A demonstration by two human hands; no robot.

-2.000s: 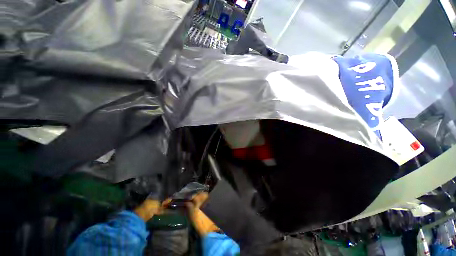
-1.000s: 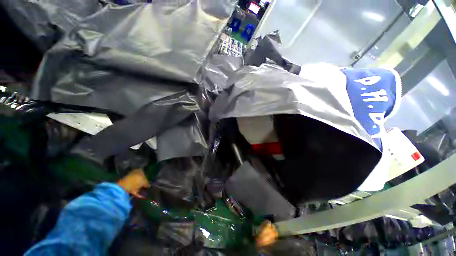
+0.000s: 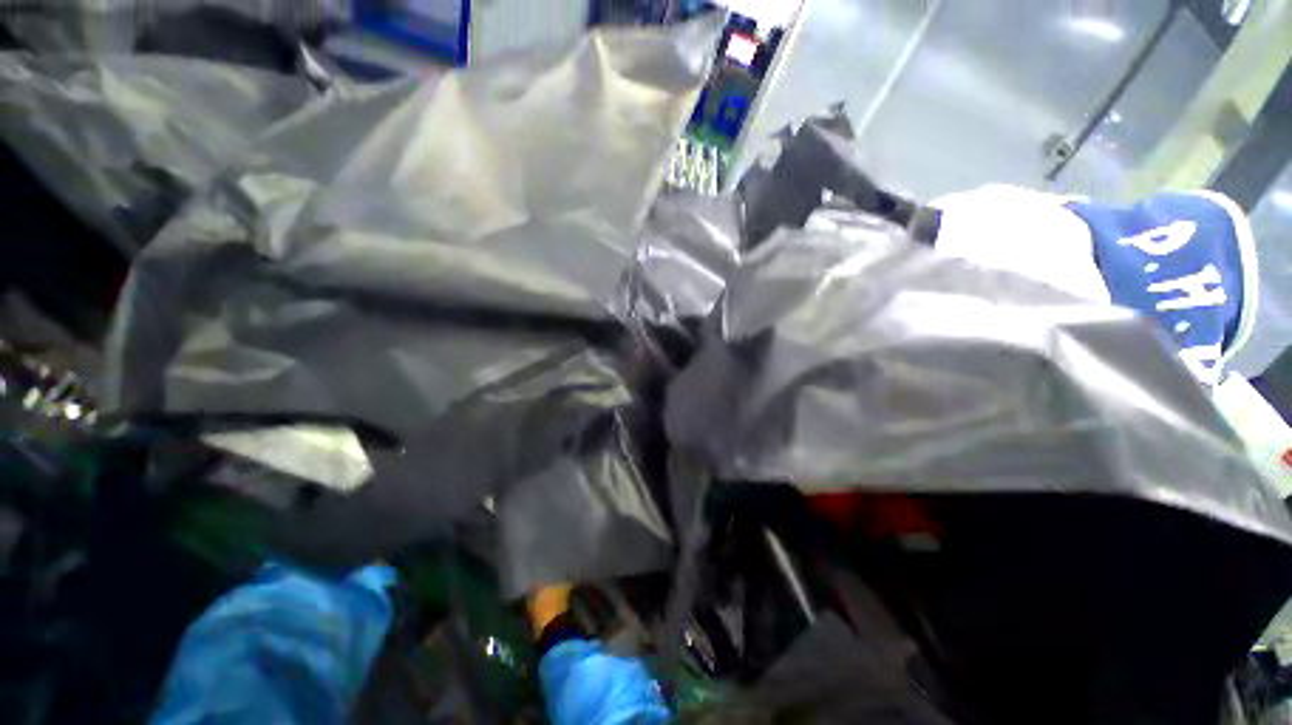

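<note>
A large grey-black poly bag (image 3: 978,354) hangs in front of me with its black mouth open; a red part of an item (image 3: 871,517) and a thin silver rod (image 3: 788,574) show inside. Another large grey bag (image 3: 425,198) lies to its left, with a dark flap (image 3: 588,517) hanging down. My right hand (image 3: 550,606) is a small blurred orange patch at the lower middle, below the flap; its fingers and any thing in it are hidden. My left hand is not seen; only its blue sleeve shows at the lower left.
A blue cloth with white letters (image 3: 1165,269) sits at the right, above a white card (image 3: 1258,425). A pale paper corner (image 3: 305,453) shows under the left bag. Shiny small poly bags (image 3: 496,652) lie low on the green surface. Blue-framed equipment stands behind.
The view has shifted, so the bags appear lower and larger. My right hand has moved left from the shelf edge. My left hand, visible earlier, is now out of sight beyond its sleeve.
</note>
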